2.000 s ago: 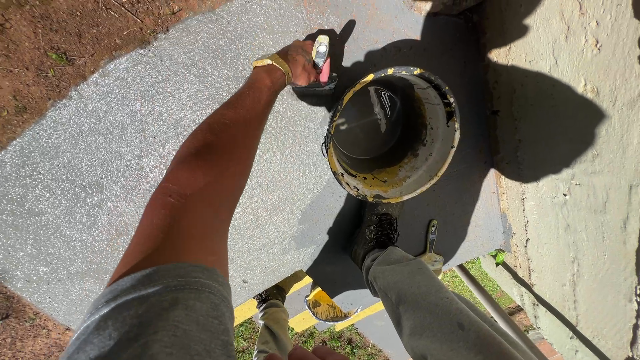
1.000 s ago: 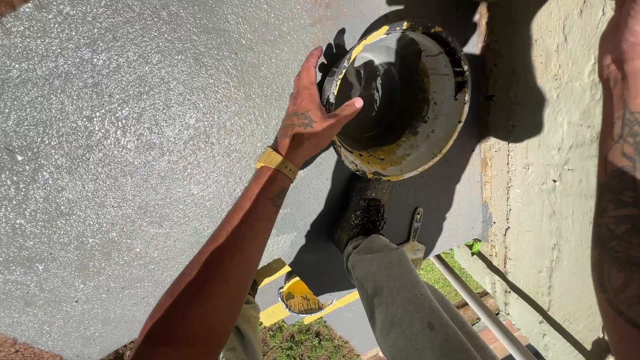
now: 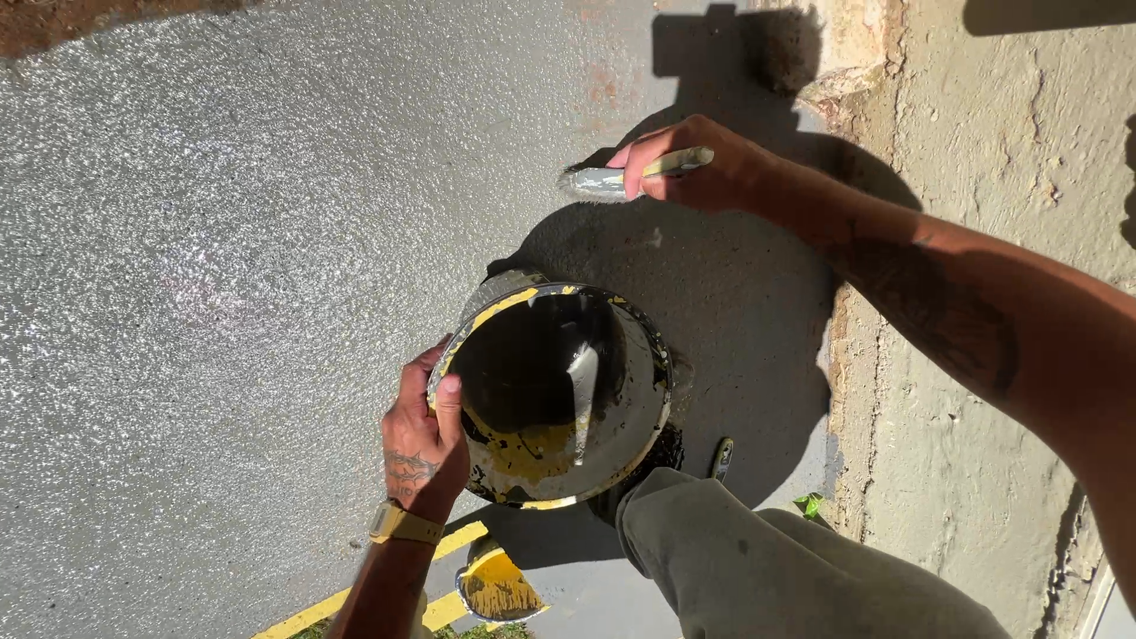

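Note:
My left hand (image 3: 426,430), with a yellow watch on its wrist, grips the left rim of a paint-splattered bucket (image 3: 612,417). Dark grey paint (image 3: 524,368) lies inside the tilted bucket. A paintbrush (image 3: 679,162) is in my right hand (image 3: 688,164); its grey-coated bristles touch or hover just over the grey floor (image 3: 266,266), at the edge of my shadow. Which of the two cannot be told.
A rough, pale wall (image 3: 976,355) runs down the right side. A second brush (image 3: 723,457) lies on the floor beside my trouser leg (image 3: 754,550). A yellow-stained container (image 3: 499,586) stands near yellow stripes (image 3: 453,612). Bare soil (image 3: 80,22) shows at top left.
My left hand, open over the bucket's rim a second ago, now grips it. My right hand has come in from the right with a brush. The bucket has shifted away from the wall.

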